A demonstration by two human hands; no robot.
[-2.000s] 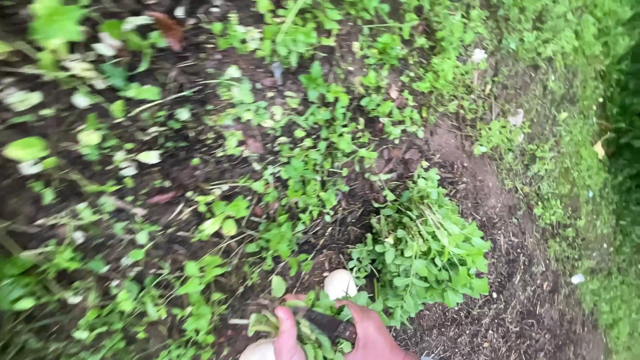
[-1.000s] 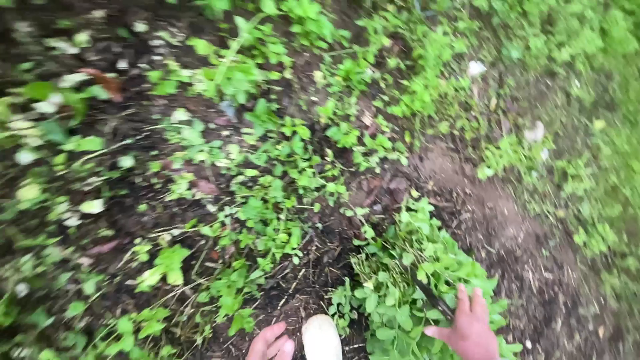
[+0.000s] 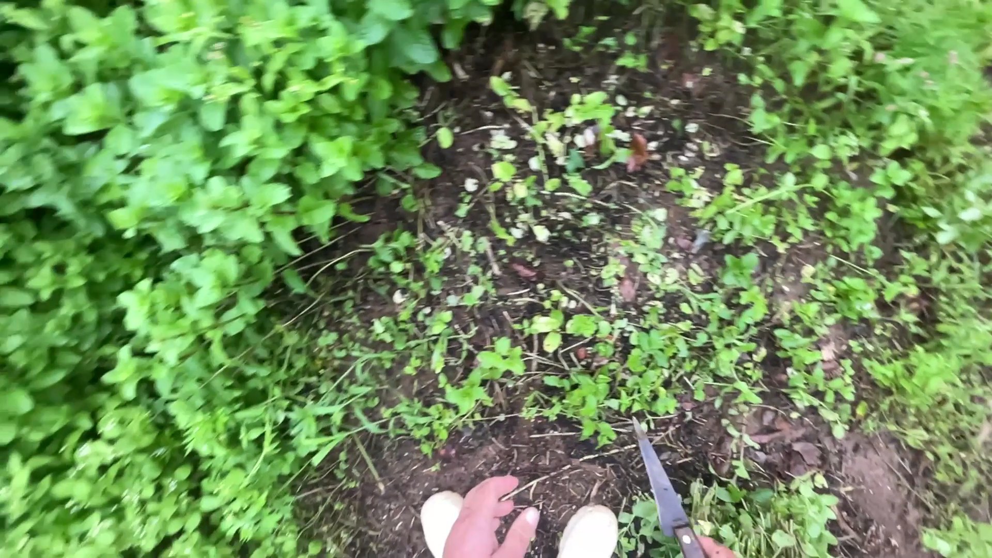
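My left hand (image 3: 490, 521) is at the bottom centre with fingers apart and nothing in it, between the pale toes of two shoes (image 3: 589, 533). At the bottom right my right hand (image 3: 714, 549), mostly cut off by the frame edge, grips the dark handle of a knife (image 3: 659, 482). The blade points up and slightly left, its tip over low green sprigs. Beside and behind the knife lies a pile of leafy cut stems (image 3: 775, 515), partly out of view.
A dense stand of green leafy plants (image 3: 194, 194) fills the left side. Short sprigs (image 3: 573, 387), pale leaves and dry stems are scattered over dark soil (image 3: 496, 457) in the middle. Low weeds (image 3: 938, 364) grow along the right.
The view has swung left, bringing in the dense plants. Two seconds ago a hand held sprigs by the shoes; my left hand is now empty. The knife now points forward beside the pile.
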